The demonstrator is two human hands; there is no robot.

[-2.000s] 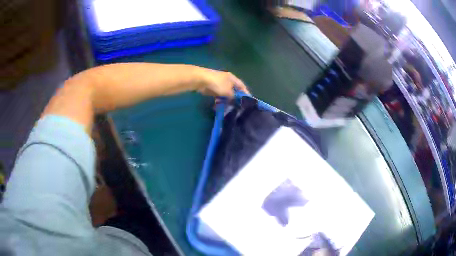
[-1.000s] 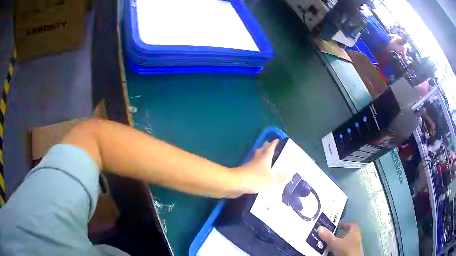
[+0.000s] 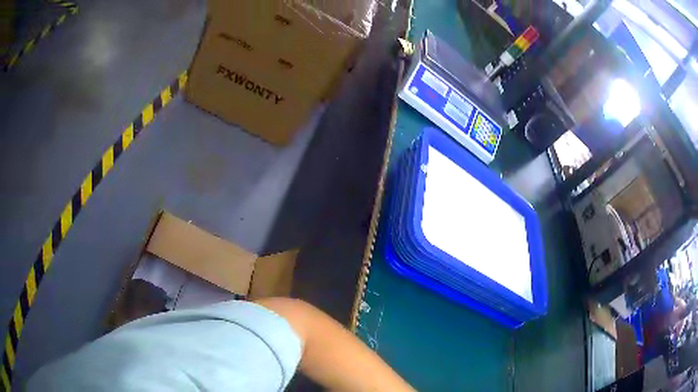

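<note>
A stack of blue plastic trays [image 3: 467,237] with a white liner in the top one stands on the green bench [image 3: 413,337]. My left arm, in a light blue-green sleeve, reaches in from the bottom edge and passes over the bench's edge. My left hand is cut off below the picture. My right hand is not in view. A dark box is partly visible at the bottom right edge.
A weighing scale [image 3: 451,99] stands behind the tray stack. A brown master carton [image 3: 268,69] with plastic on top and an open small carton [image 3: 200,256] stand on the floor at the left, beside yellow-black tape. Machines and shelving stand at the right.
The view has swung to the left and up. The tray stack now shows at centre right; the scale and the whole open carton have come into view. My hands and the white manual have left the picture.
</note>
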